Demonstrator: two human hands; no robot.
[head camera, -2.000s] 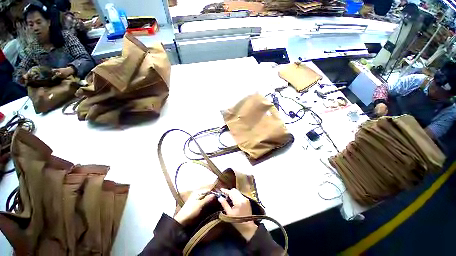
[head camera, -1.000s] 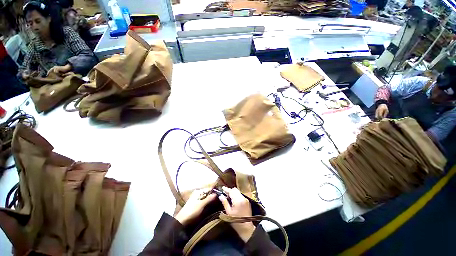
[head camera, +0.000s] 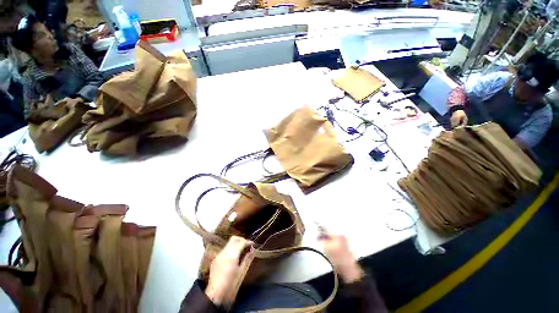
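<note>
A brown handbag (head camera: 285, 205) stands mouth-open in front of me, its dark inside and a thin zip-like line showing. One long strap loops out to the left and another hangs over the near right side. A small shiny dot, perhaps a snap, shows at the left of the mouth. My left hand (head camera: 230, 269) grips the bag's near rim. My right hand (head camera: 339, 254) is blurred, off the bag to its right above the table edge; whether its fingers hold a small tool is unclear.
On the white table (head camera: 236, 92), a flat brown bag (head camera: 309, 147) lies beyond the handbag. Upright brown bags (head camera: 86, 250) stand left, a crumpled heap (head camera: 144, 104) behind. Cables (head camera: 368, 125) and a thick brown stack (head camera: 469, 177) are right. People sit at far left and right.
My hands have parted: the right has moved right, off the bag, while the left stays on the rim. The bag's mouth now shows wide open. The view has shifted slightly.
</note>
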